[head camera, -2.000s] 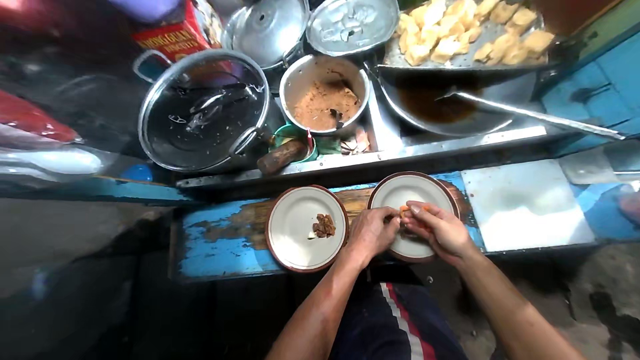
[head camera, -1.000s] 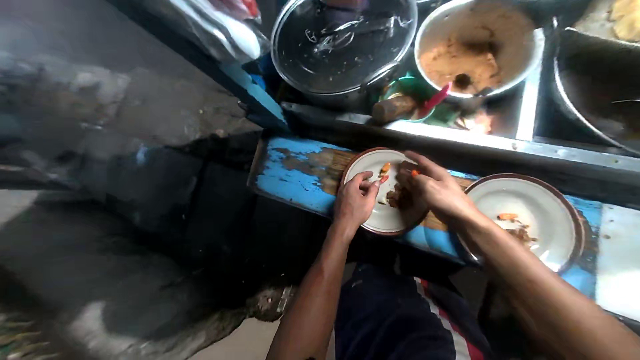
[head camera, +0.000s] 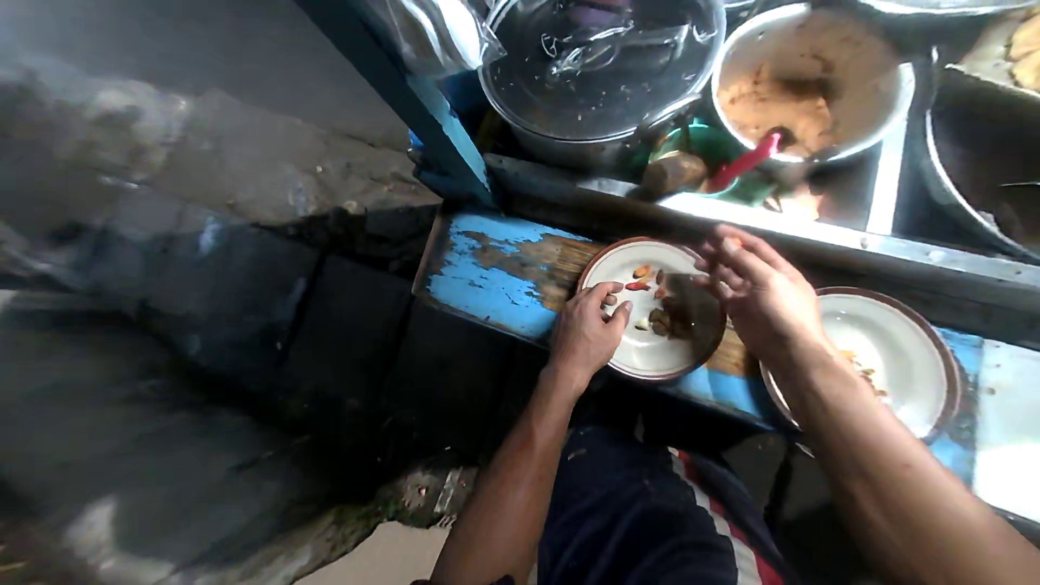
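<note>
Two white plates with brown rims stand on a worn blue wooden ledge. The left plate (head camera: 650, 359) bears red and orange chili pieces (head camera: 640, 284) and a small brown heap of food (head camera: 668, 319). My left hand (head camera: 587, 329) rests at this plate's left rim, its thumb and fingers apart over the plate, nothing seen between them. My right hand (head camera: 756, 284) is raised above the plate's right edge with fingers bent; a small orange-red bit (head camera: 735, 242) shows at its fingertips. The right plate (head camera: 902, 349), partly behind my right forearm, holds small orange and brown pieces.
Beyond the ledge (head camera: 487, 280) runs a metal counter edge (head camera: 845, 236). Behind it are a large pot with a clear lid (head camera: 601, 97), a white pot of brown sauce (head camera: 780, 101), a green container (head camera: 715, 146) with a pink handle (head camera: 746, 161), and a dark pan (head camera: 983, 154). A blue post (head camera: 447, 134) rises at left.
My hands were over the right plate two seconds ago, then over the left plate. Since then my right hand has lifted away from the food. The view has swung to the left.
</note>
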